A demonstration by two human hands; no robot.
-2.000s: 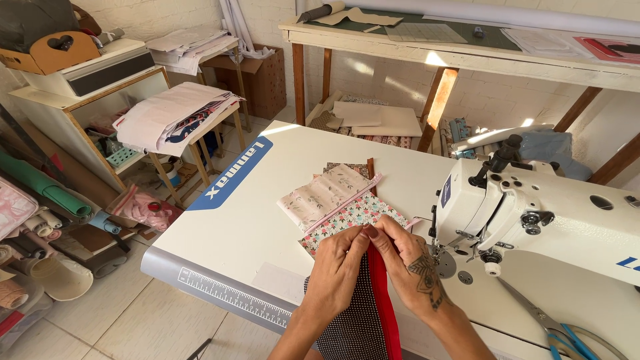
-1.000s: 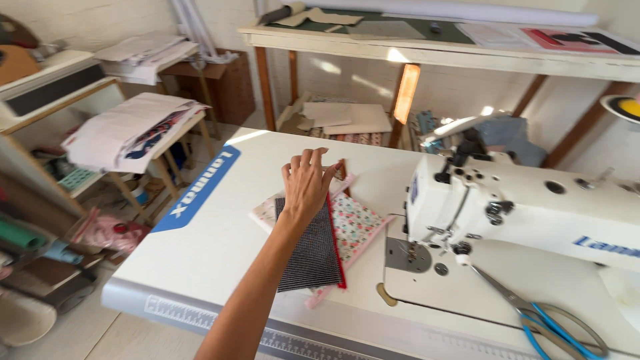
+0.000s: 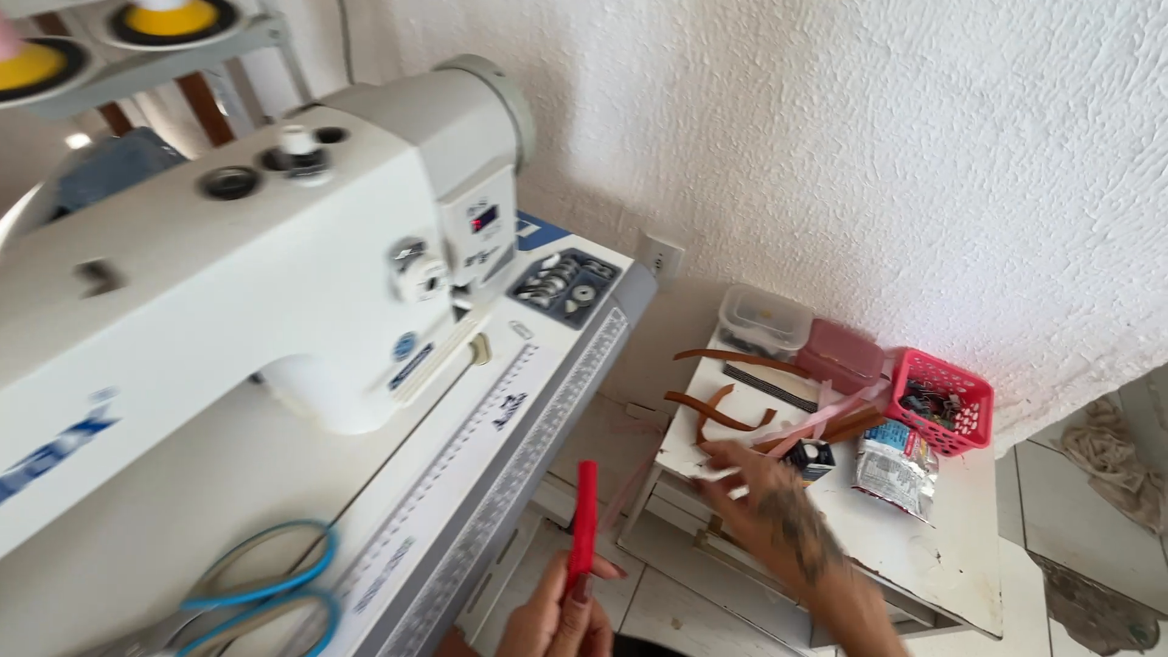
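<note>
My left hand (image 3: 561, 611), at the bottom centre, pinches a narrow red fabric strip (image 3: 584, 520) that stands up from the fingers. My right hand (image 3: 753, 497), tattooed and somewhat blurred, is over the front left of a small white side table (image 3: 940, 566). Its fingertips are beside brown strips (image 3: 721, 412) and a pink ribbon (image 3: 821, 415); whether they grip anything cannot be told. Scissors with blue-edged handles (image 3: 260, 584) lie on the sewing table, below the arm of a white industrial sewing machine (image 3: 301, 237).
A bobbin tray (image 3: 566, 287) sits at the sewing table's far corner. On the side table are a clear plastic container (image 3: 765, 319), a dark pink box (image 3: 839, 354), a pink basket of small items (image 3: 944, 401), a foil packet (image 3: 899, 470) and a small black box (image 3: 810, 461). A textured wall stands behind.
The view has swung far right to the side table. The right hand is now over it, and the left hand holds a red strip. The patterned fabric pieces seen earlier are out of view.
</note>
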